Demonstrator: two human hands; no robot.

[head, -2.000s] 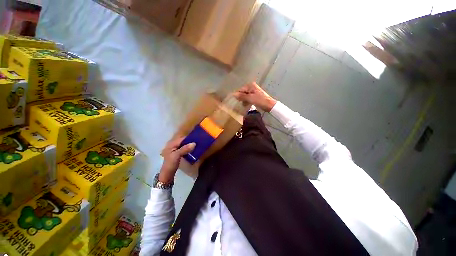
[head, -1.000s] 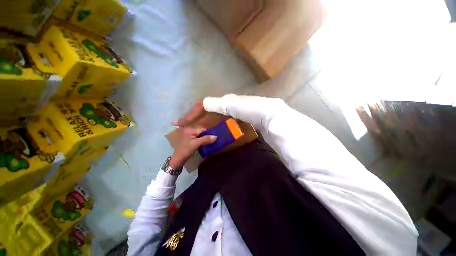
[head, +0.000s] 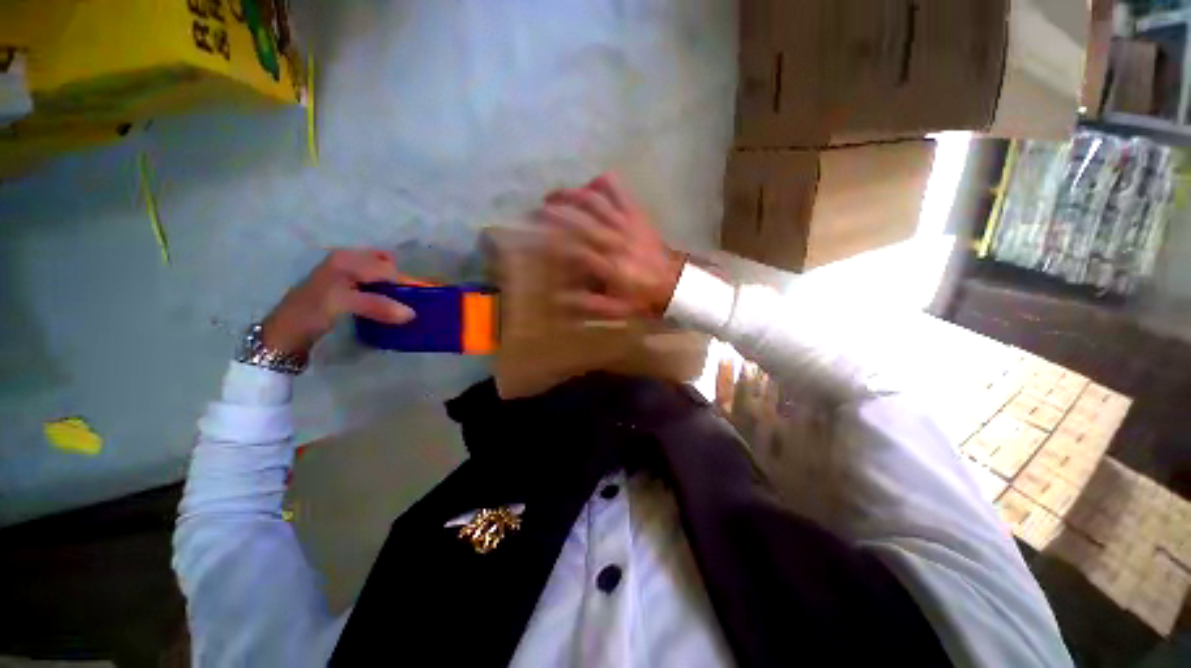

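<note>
A plain brown shipping carton (head: pixel 549 352) sits at the table's near edge, against my body. My left hand (head: pixel 350 303) grips the blue-purple tape dispenser (head: pixel 425 318), whose orange end is at the carton's left side. My right hand (head: pixel 611 251) is over the carton's top and blurred by motion. Its fingers point left, and whether they press on the carton is hard to tell. Any tape on the carton cannot be made out.
Closed brown cartons (head: pixel 862 78) are stacked at the table's far right. A yellow gift box (head: pixel 144 59) is at the upper left. A yellow scrap (head: pixel 73 436) lies on the pale blue sheeting (head: pixel 431 105). More cartons (head: pixel 1045 405) stand beyond the table at right.
The view has turned to the right. The dispenser has moved from over the carton to its left side, still in my left hand. My right hand has come back over the carton's top.
</note>
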